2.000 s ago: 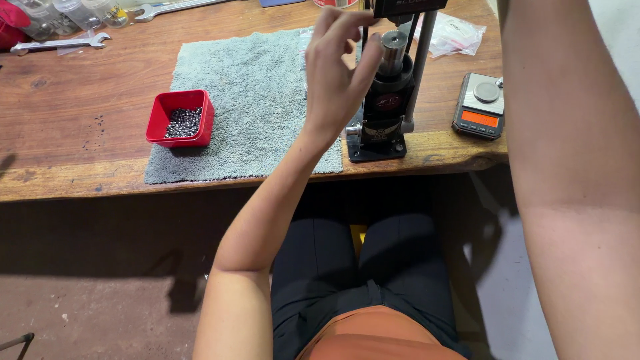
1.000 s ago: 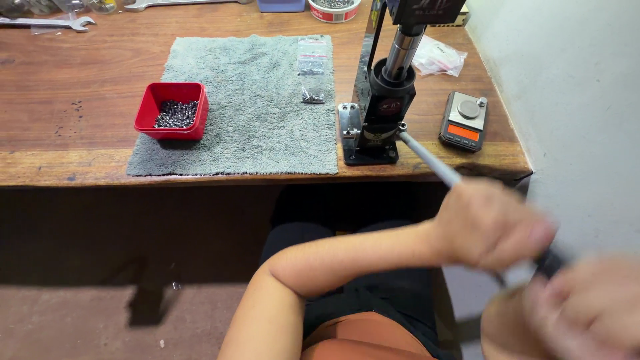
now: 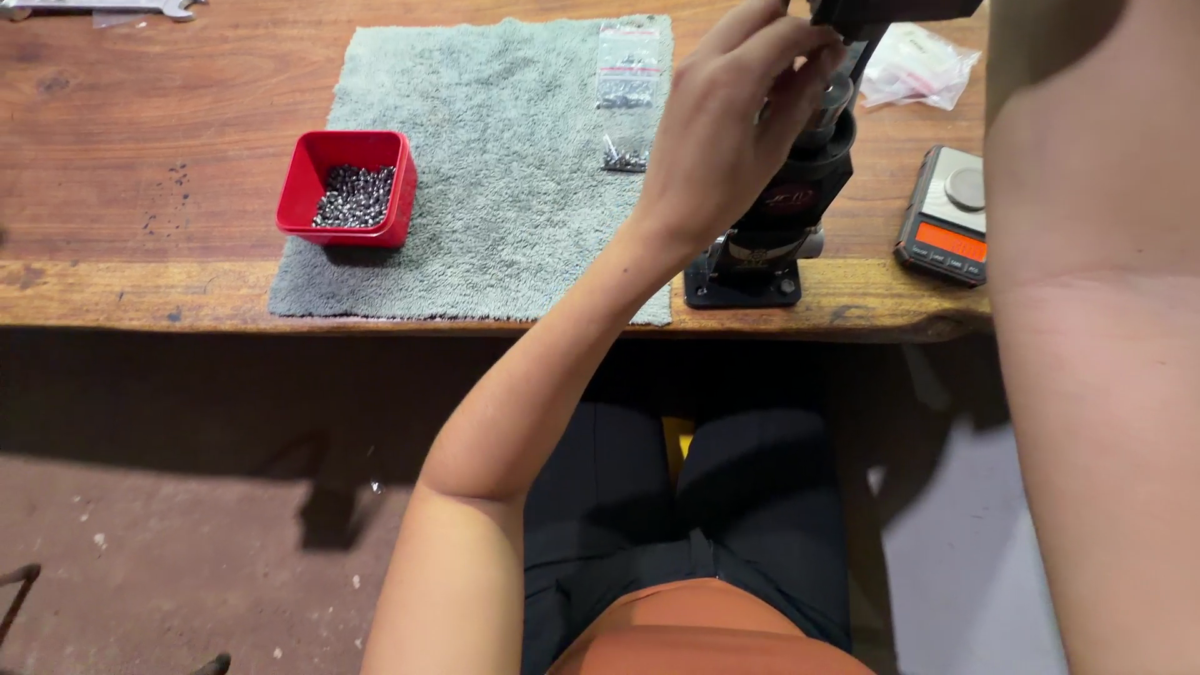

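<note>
My left hand (image 3: 736,127) is raised at the upper part of a black bench-mounted press (image 3: 797,197), its fingers bent beside the metal ram; whether something small is between the fingertips is hidden. My right forearm reaches up along the right side, and the right hand lies outside the frame. A red square plastic tub (image 3: 405,192) holds many small shiny metal pieces (image 3: 356,197). It stands on a grey-green towel (image 3: 506,169). Small zip bags (image 3: 626,94) with little metal parts lie at the towel's right edge, just left of my left hand.
Right of the press, a digital pocket scale (image 3: 947,211) with an orange display lies partly behind my right arm. Clear plastic bags (image 3: 919,67) are behind it. A wrench (image 3: 141,7) lies at the far left. The wooden table's front edge (image 3: 169,300) runs below the towel.
A second ago both hands were low at the right, by the press's lever. My left hand has moved back up to the press, and the right arm is raised, its hand out of view.
</note>
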